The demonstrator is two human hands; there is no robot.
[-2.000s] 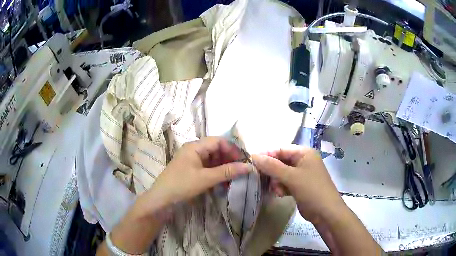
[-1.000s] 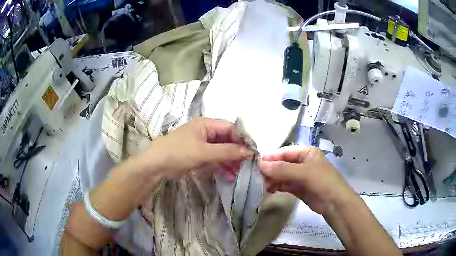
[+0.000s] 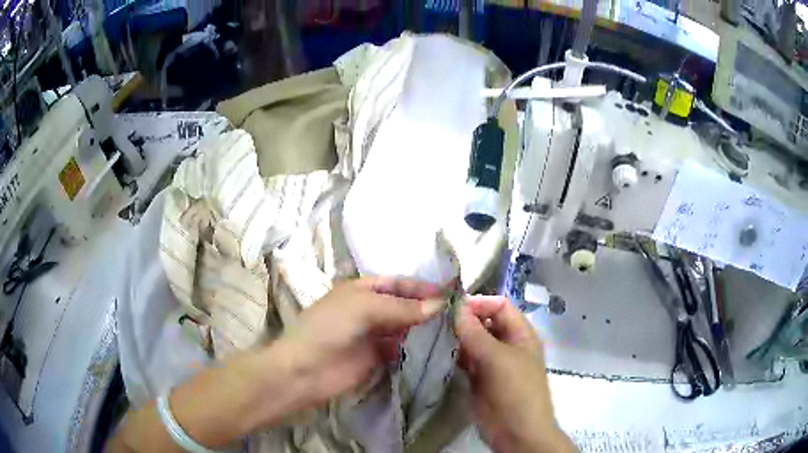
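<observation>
A khaki garment (image 3: 297, 124) with striped lining (image 3: 235, 292) and a glaring white lining (image 3: 416, 168) lies bunched in front of me. My left hand (image 3: 368, 323) pinches the garment's edge between thumb and fingers near the centre. My right hand (image 3: 501, 354) pinches the same edge just beside it; the fingertips of both hands nearly touch. A seam with a dark line (image 3: 430, 363) runs down below the fingers. The exact spot between the fingertips is small and blurred.
A sewing machine (image 3: 554, 168) stands right of the garment, with a dark lamp (image 3: 485, 172) at its left. Shears (image 3: 691, 341) and slimmer tools lie right. A handwritten note (image 3: 722, 221) is at far right. Another machine (image 3: 66, 177) is at left.
The view has shifted, so the machine, lamp and shears sit further left and lower. Both hands still pinch the edge; the right forearm now points more steeply down.
</observation>
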